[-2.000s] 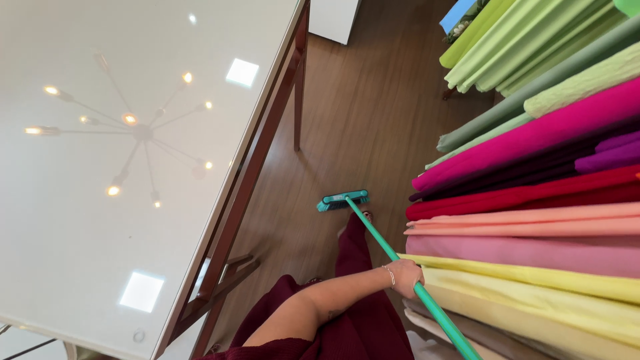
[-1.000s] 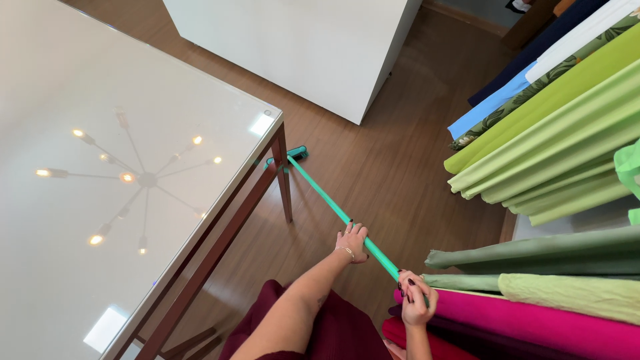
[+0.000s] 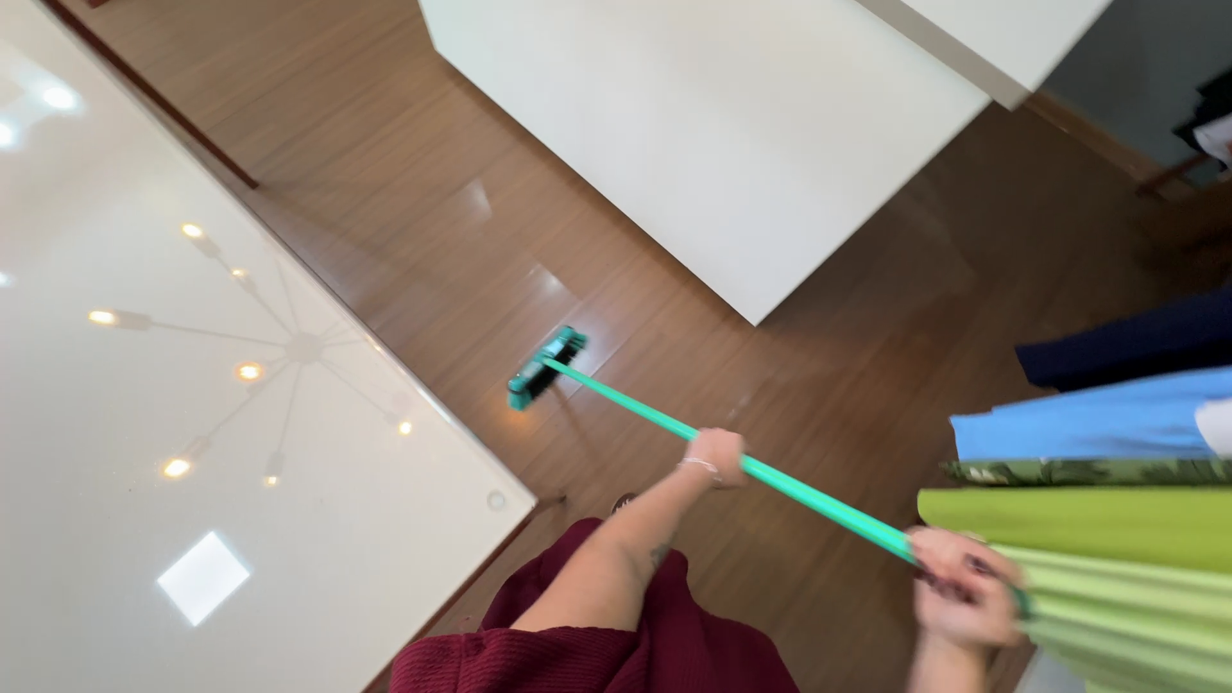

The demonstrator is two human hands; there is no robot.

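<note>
A green broom handle (image 3: 818, 502) runs slantwise across the view, from the lower right up to the teal broom head (image 3: 546, 368) with dark bristles, which is over the wood floor between the glass-topped table and a white cabinet. My left hand (image 3: 716, 456), with a bracelet at its wrist, is closed around the middle of the handle. Near the handle's upper end, my right hand (image 3: 967, 585) grips it beside the hanging fabrics; this hand is somewhat blurred.
At the left stands a glossy white table (image 3: 375, 539) that mirrors a lit chandelier. A large white cabinet (image 3: 693, 144) fills the top middle, its corner pointing toward the floor (image 3: 770, 385). Hanging fabrics (image 3: 1088, 520) in green, blue and navy line the right side.
The broom head has come out from beside the table's leg onto open floor. My right hand, unseen two seconds ago, joined the left on the handle by one second ago. The view has shifted forward.
</note>
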